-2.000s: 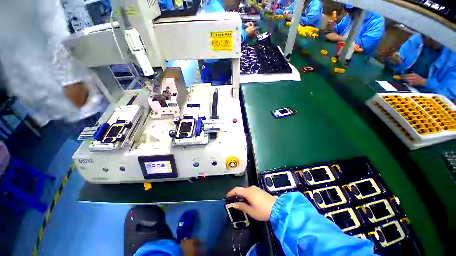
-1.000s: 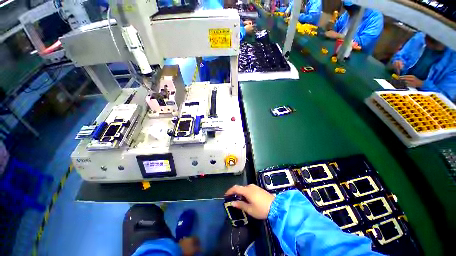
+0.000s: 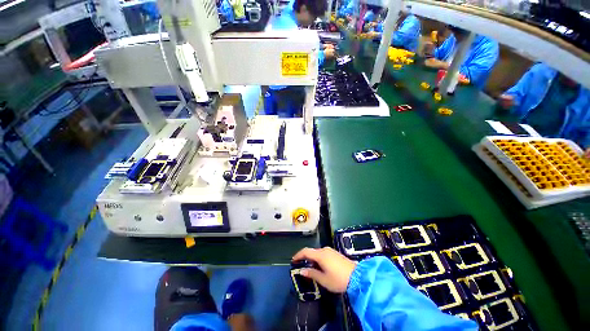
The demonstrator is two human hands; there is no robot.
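My right hand (image 3: 328,268) holds a black phone housing with a pale frame (image 3: 305,286) over the front edge of the bench, left of the black tray. My left hand (image 3: 240,322) is small and cut off by the bottom edge; its fingers cannot be made out. The glossy black blister tray (image 3: 456,227) holds several similar housings in rows. On the white screwdriving machine (image 3: 259,213), one housing (image 3: 154,169) sits in the left fixture and another (image 3: 244,169) in the right fixture. The screwdriver head (image 3: 193,72) is tilted above the bed between them.
A loose handset (image 3: 367,155) lies on the green bench (image 3: 414,184), with a red one (image 3: 403,108) farther back. White stacked trays with yellow-orange pieces (image 3: 482,154) stand at the right. People in blue smocks sit along the far side. A shelf post (image 3: 383,45) stands behind the bench.
The view has shifted slightly, so the bench and machine sit a little lower. The blurred pale shape at the upper left is gone. My right hand still holds the housing in nearly the same place.
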